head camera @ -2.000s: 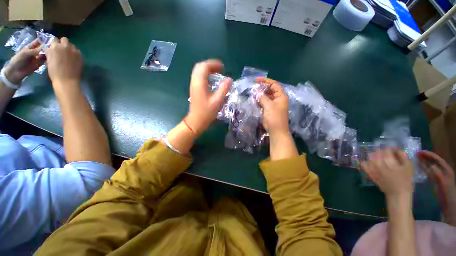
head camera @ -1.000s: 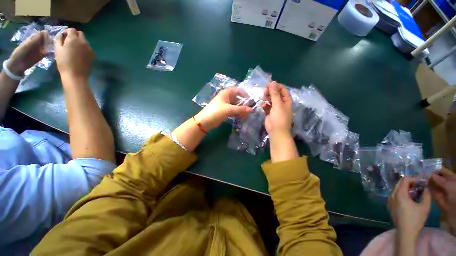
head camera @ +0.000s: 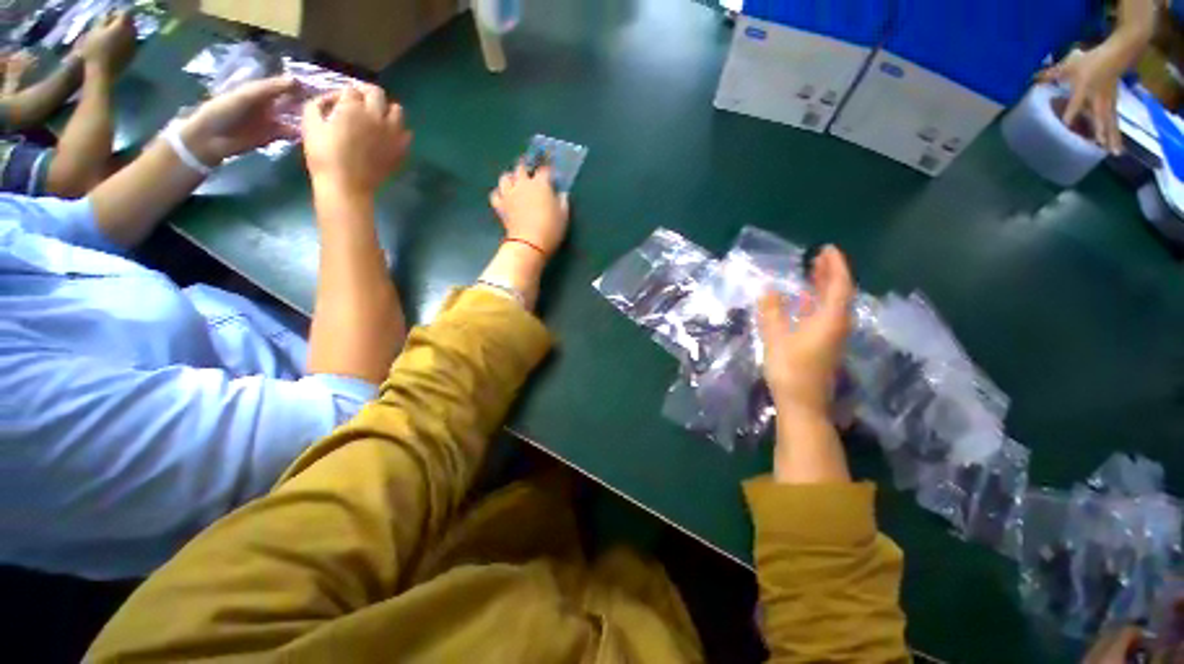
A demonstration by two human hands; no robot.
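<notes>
My left hand (head camera: pixel 531 210) is stretched to the upper left, its fingers over the small clear bag (head camera: pixel 561 158) that lies apart. The fingers hide part of this bag, and whether they grip it cannot be told. My right hand (head camera: pixel 808 340) is raised over the heap of clear crinkled bags (head camera: pixel 928 389), thumb and fingers pointing up. A small dark spot shows at its fingertips; whether it is held is unclear. Flat shiny bags (head camera: pixel 660 275) lie at the heap's left end, left of my right hand.
A neighbour's hands (head camera: pixel 348 136) hold a bag at left, near a brown carton (head camera: pixel 357 29). Blue and white cartons (head camera: pixel 915 110) stand at the far side. Another person's hand (head camera: pixel 1101 81) reaches over a white roll (head camera: pixel 1049 136). More bags (head camera: pixel 1104 551) lie at lower right.
My left hand has left the heap and moved to the upper-left bag. My right hand stays over the heap, now apart from the left. The view has turned left; a hand has appeared at the roll.
</notes>
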